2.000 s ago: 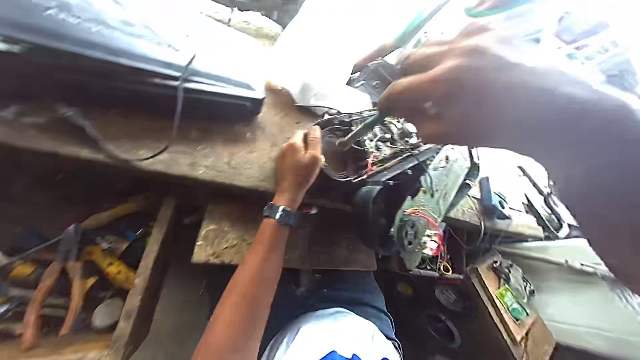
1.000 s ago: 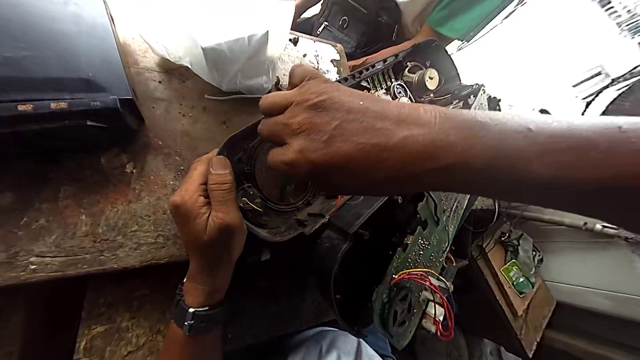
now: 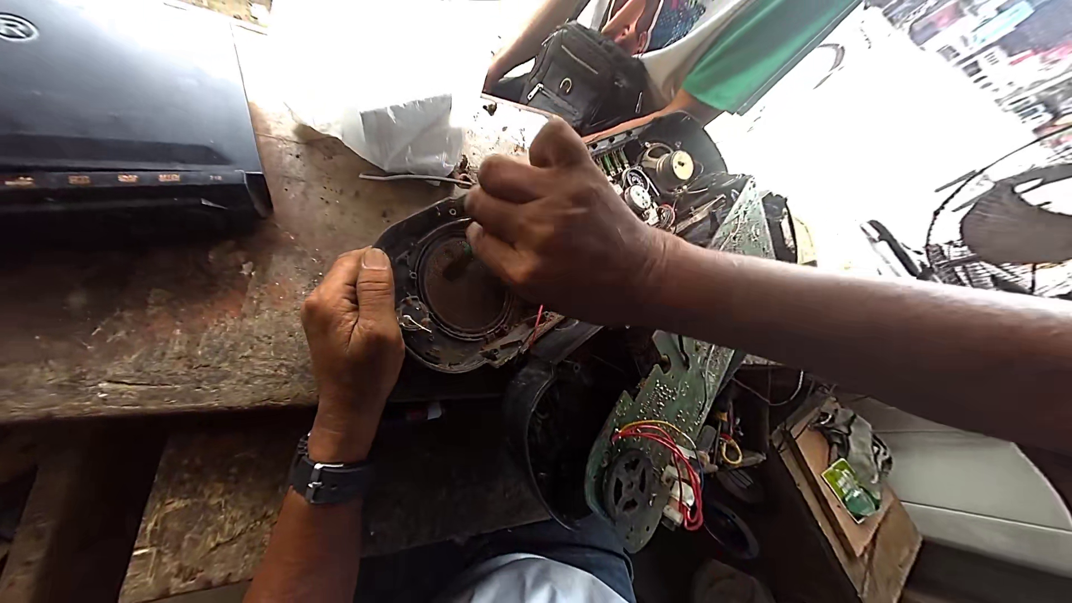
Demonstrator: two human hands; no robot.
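Observation:
My left hand (image 3: 356, 327) grips the left rim of a black plastic housing (image 3: 410, 230), thumb on top. A round speaker (image 3: 452, 289) is set in the housing. Above its upper right edge is my right hand (image 3: 557, 222), fingers curled; whether something is inside them is hidden. To the right, the housing's far end holds a small motor or speaker part (image 3: 670, 165) and electronic parts. A green circuit board (image 3: 662, 419) with red and yellow wires (image 3: 691, 477) hangs down beside a black plastic shell (image 3: 548, 435).
A dark appliance (image 3: 126, 109) rests at the left of the worn wooden bench (image 3: 193, 352). White plastic wrapping (image 3: 410, 134) lies behind the housing. Across the bench are a person's arm (image 3: 754, 59) in a green sleeve and a black bag (image 3: 586, 75). A wooden box (image 3: 837, 494) stands lower right.
The view has shifted markedly since two seconds ago. My right hand has moved off the speaker's middle towards its upper right edge since one second ago. My left hand stays on the rim.

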